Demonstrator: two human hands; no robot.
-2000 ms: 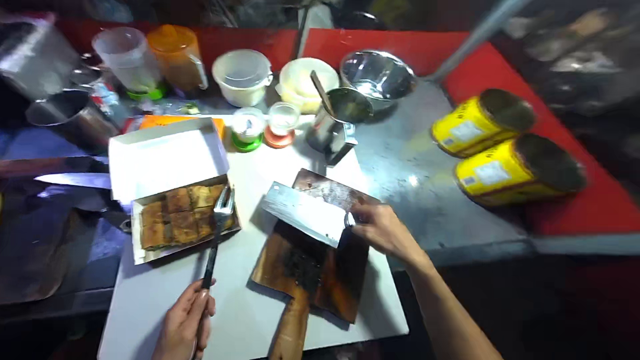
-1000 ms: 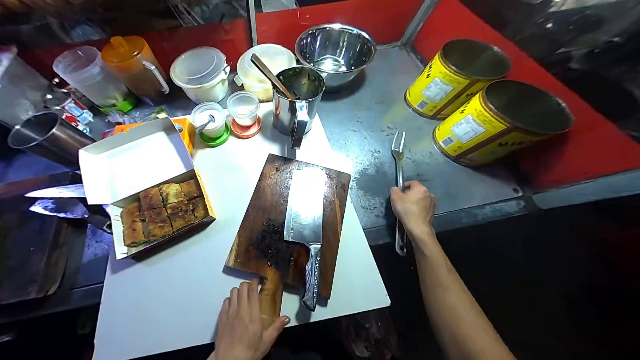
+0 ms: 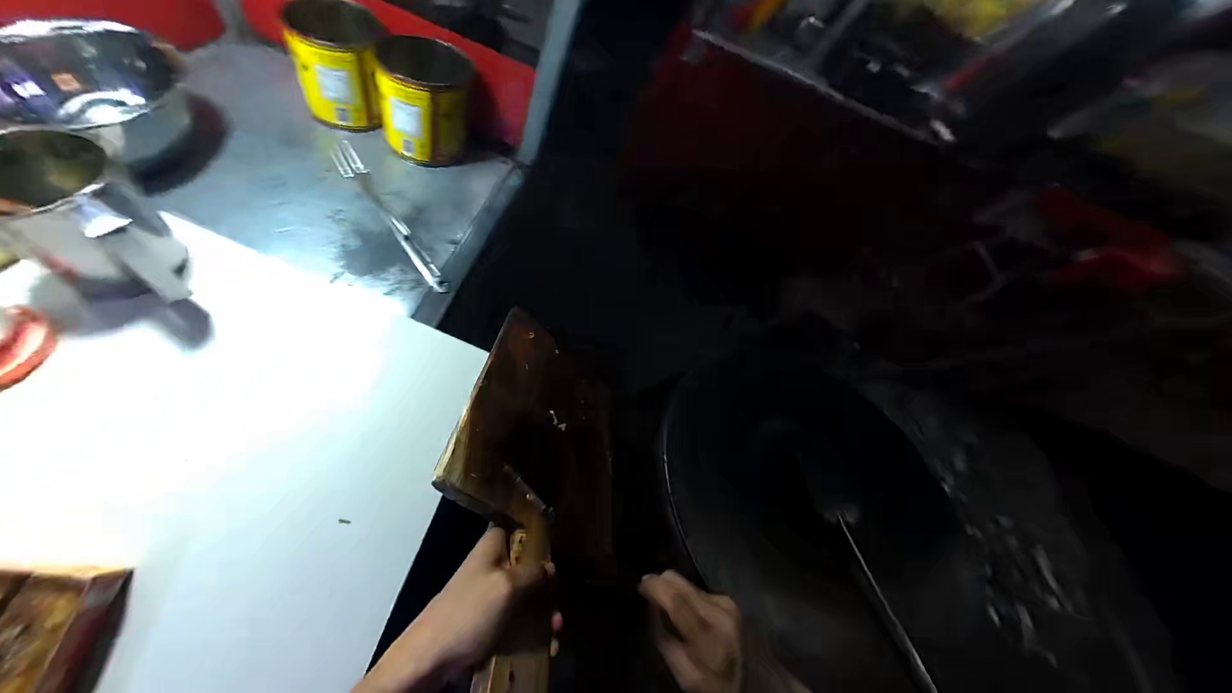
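Note:
My left hand (image 3: pixel 486 602) is wrapped round the handle of the wooden cutting board (image 3: pixel 525 414). The board is tilted beyond the right edge of the white worktop (image 3: pixel 241 462), with light crumbs on its dark face. My right hand (image 3: pixel 693 626), its fingers curled, is low and just right of the board handle; deep shadow hides whether it holds anything. A metal serving fork (image 3: pixel 395 226) lies on the steel counter. No cleaver can be made out. Part of the box of browned, cut food (image 3: pixel 43 626) shows at the lower left.
Two yellow tins (image 3: pixel 423 101) stand at the back of the steel counter (image 3: pixel 260 202), by the red panel. A metal jug (image 3: pixel 87 221) and a steel bowl (image 3: pixel 87 87) are at the left. A dark round vessel (image 3: pixel 799 481) with a thin rod is at the right.
The board has left the worktop and is now in my left hand, past the right edge. My right hand has let go of the fork, which stays on the counter. The view has swung right.

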